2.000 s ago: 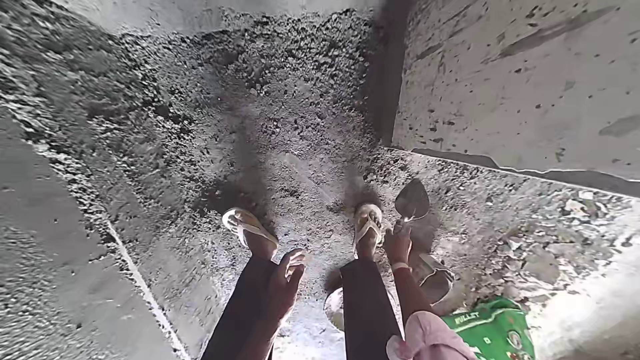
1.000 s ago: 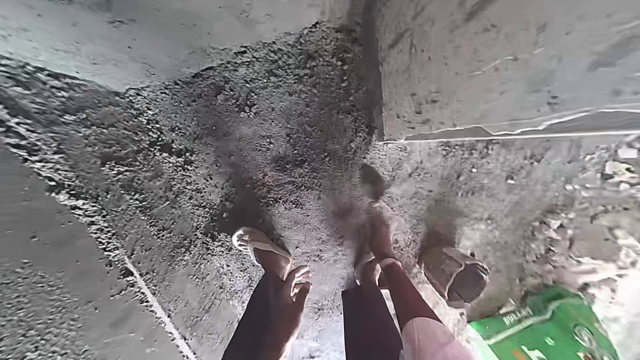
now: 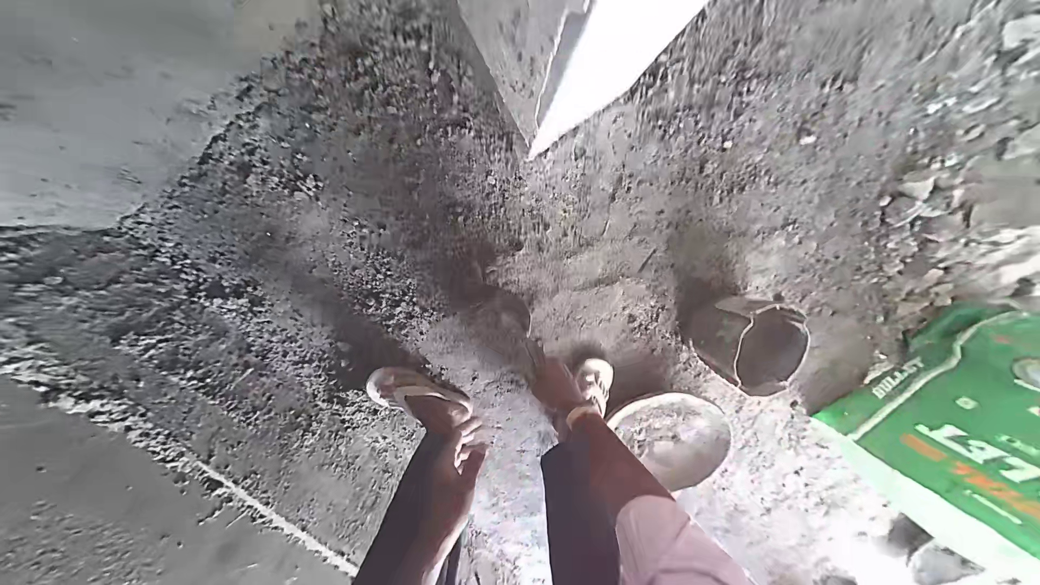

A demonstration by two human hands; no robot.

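Note:
My right hand grips the handle of a trowel, whose rounded blade is low over the rough, gritty ground and partly lost in shadow. Nothing shows in my left hand, which hangs beside my left foot with its fingers apart and a little curled. A shallow round pan with grey material in it lies to the right of my right foot. Beyond it a worn, bucket-like container rests tilted, its mouth facing me.
A green printed sack lies at the right, with rubble above it. A wall corner juts in from the top. Smooth grey surfaces border the ground at upper left and lower left. Both feet wear sandals.
The view has swung right. My right hand with the trowel has moved from the right side of my right foot to between my feet. The round pan now shows more fully.

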